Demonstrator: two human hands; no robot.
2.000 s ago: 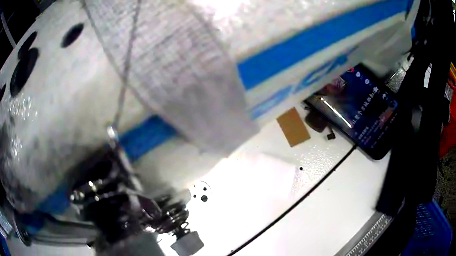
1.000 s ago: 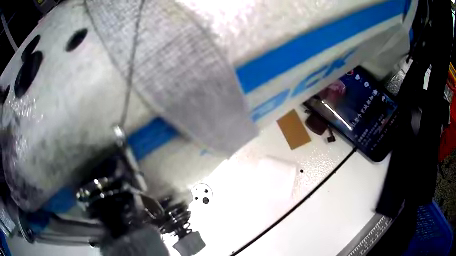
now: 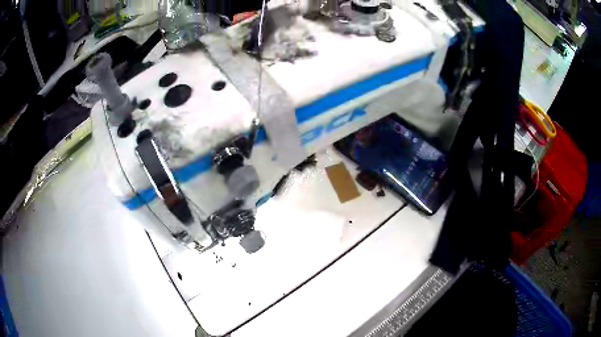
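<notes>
The white sewing machine head (image 3: 198, 125) with a blue stripe lies across the view. A grey cloth strip (image 3: 254, 85) is draped over it. The shiny curved guard (image 3: 165, 184) is on its front end, beside the tension assembly (image 3: 234, 220) with grey knobs. The needle area is too small and blurred to make out. No cloth shows at the needle. Neither of my hands is in view.
A lit smartphone (image 3: 402, 161) lies right of the head on the white table (image 3: 290, 276), beside a brown card (image 3: 343, 183). Black strips (image 3: 484, 131) hang at the right. A ruler (image 3: 412, 299) edges the table. A red bin (image 3: 560, 191) and blue crate (image 3: 540, 309) stand at the right.
The camera view has pulled back and shifted. The machine head looks smaller, and more of the table, the red bin and the area behind now shows. No hand appears in any frame.
</notes>
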